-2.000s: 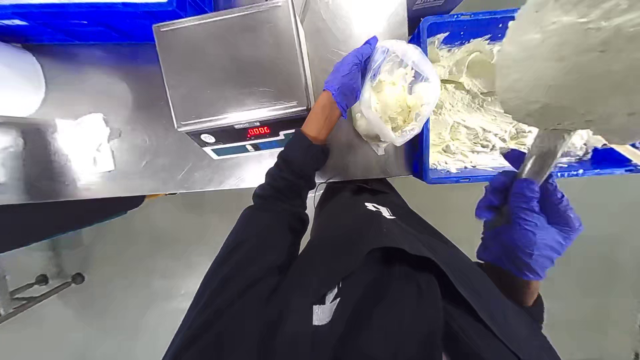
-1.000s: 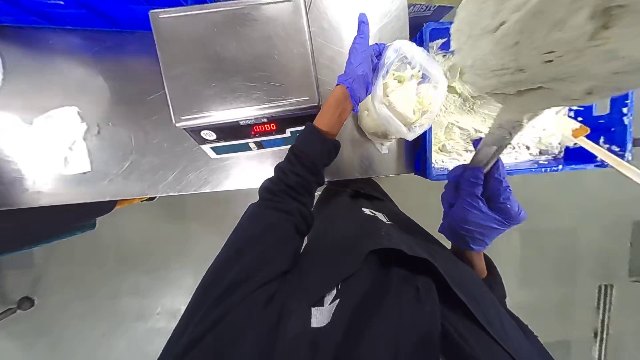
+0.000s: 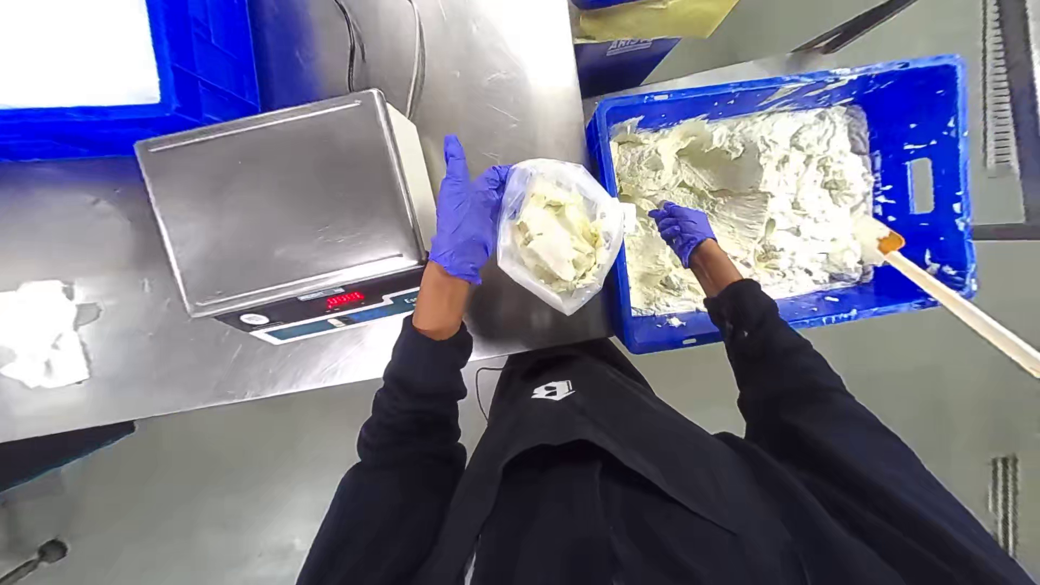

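My left hand point(image 3: 469, 213), in a purple glove, holds the left side of a clear plastic bag point(image 3: 561, 236) that stands open on the steel table's right part. Its thumb points away from the bag. Pale, creamy paste point(image 3: 556, 236) fills much of the bag. My right hand point(image 3: 684, 231), also gloved, is over the left part of a blue crate point(image 3: 922, 106) of the same-looking paste. Its fingers are curled, and a small whitish piece lies between them and the bag. Whether this hand grips a tool is unclear.
Left of the bag stands a scale point(image 3: 284, 203) with a steel platform. A long-handled spatula point(image 3: 959, 309) leans over the crate's right edge. A blue crate point(image 3: 207, 73) stands at the upper left, a white cloth or paper point(image 3: 49, 333) at the far left, and cables point(image 3: 417, 57) run behind the scale.
My right hand has moved from below the crate to over its left part. The large paste-covered tool it held earlier no longer shows clearly. My left hand stays at the bag. The view has shifted.
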